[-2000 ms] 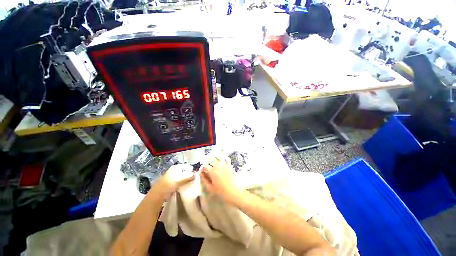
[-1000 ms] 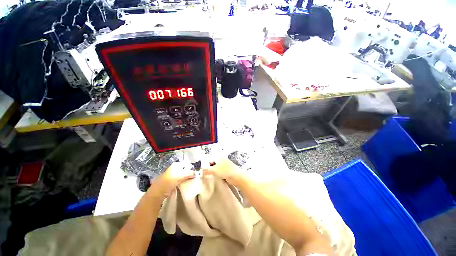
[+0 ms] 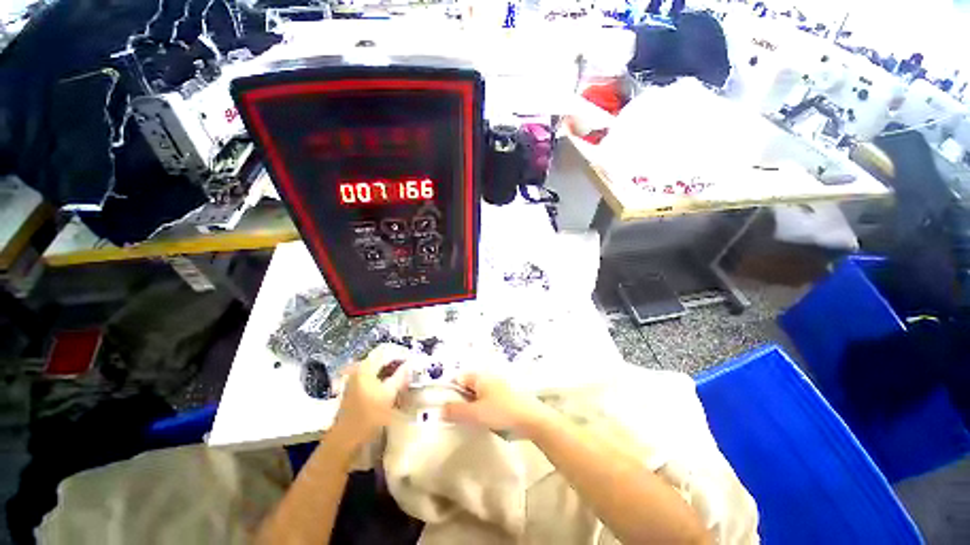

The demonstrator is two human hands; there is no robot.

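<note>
My left hand [image 3: 372, 392] and my right hand [image 3: 491, 402] are at the front of the white machine table, below the control panel [image 3: 372, 192]. The panel's red display reads 007166. My right hand grips the edge of the beige garment [image 3: 452, 468]. My left hand is at the garment's other side, thumb and fingers slightly apart; its contact with the cloth is unclear. A small dark round spot shows on the garment edge between the hands. The machine's head is mostly hidden behind the panel. The garment hangs into my lap.
A clear-grey plastic bag [image 3: 319, 330] lies left on the white table [image 3: 255, 399]. Small dark button piles [image 3: 514, 336] lie right of the machine. A blue bin [image 3: 803, 447] stands at the right. Another wooden-edged table [image 3: 734, 204] and sewing machines stand behind.
The garment edge has come back toward me and lies flatter. My left hand has opened somewhat. The view has shifted, so the panel sits further right. The counter went from 007165 to 007166 earlier.
</note>
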